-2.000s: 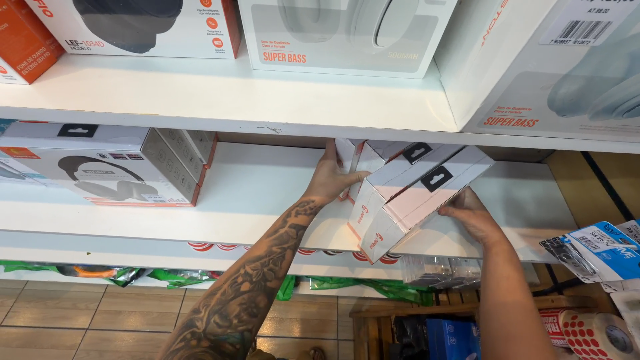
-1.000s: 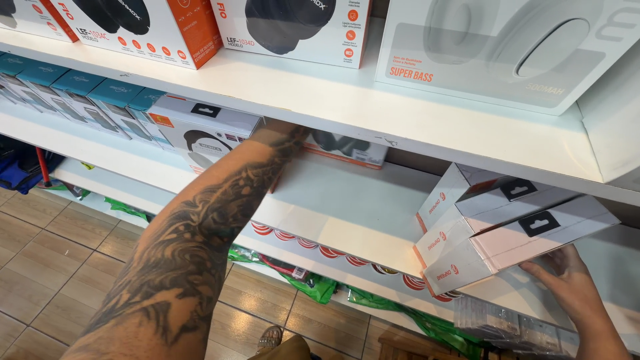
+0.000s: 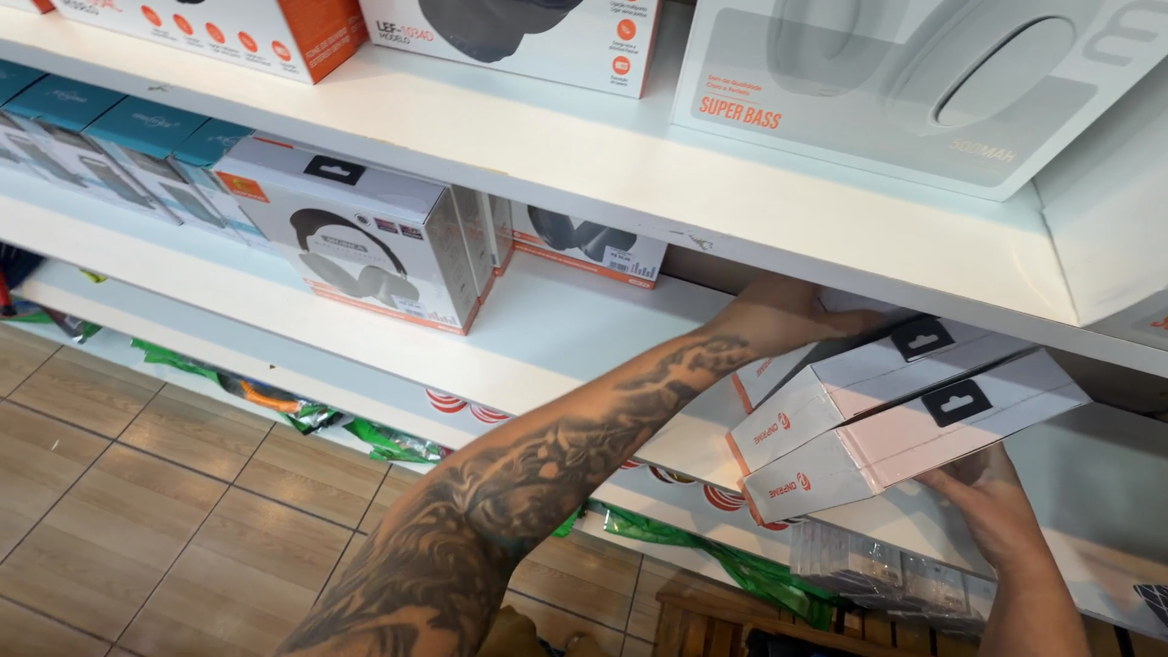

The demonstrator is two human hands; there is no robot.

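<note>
Several white-and-orange boxes stand side by side, tilted, on the middle shelf; the front box (image 3: 949,420) and the box behind it (image 3: 876,374) show black hang tabs. My left hand (image 3: 803,315), at the end of a tattooed forearm, reaches to the back of this group, its fingers on a box's upper edge and partly hidden under the upper shelf. Against the front box's near side rests my right hand (image 3: 981,484), its fingers mostly hidden below the box. A headphone box (image 3: 356,237) stands to the left, and another headphone box (image 3: 589,242) lies farther back beside it.
The upper shelf (image 3: 566,173) overhangs the boxes and carries large headphone boxes (image 3: 821,109). Teal-topped boxes (image 3: 137,128) line the far left of the middle shelf (image 3: 584,319). Below are green packages (image 3: 721,557), clear plastic cases (image 3: 876,575) and a wooden slatted crate (image 3: 703,620).
My left hand has moved right, from near the headphone boxes to the back of the tilted group. My right hand stays at the front box. A headphone box shows behind where my left hand was.
</note>
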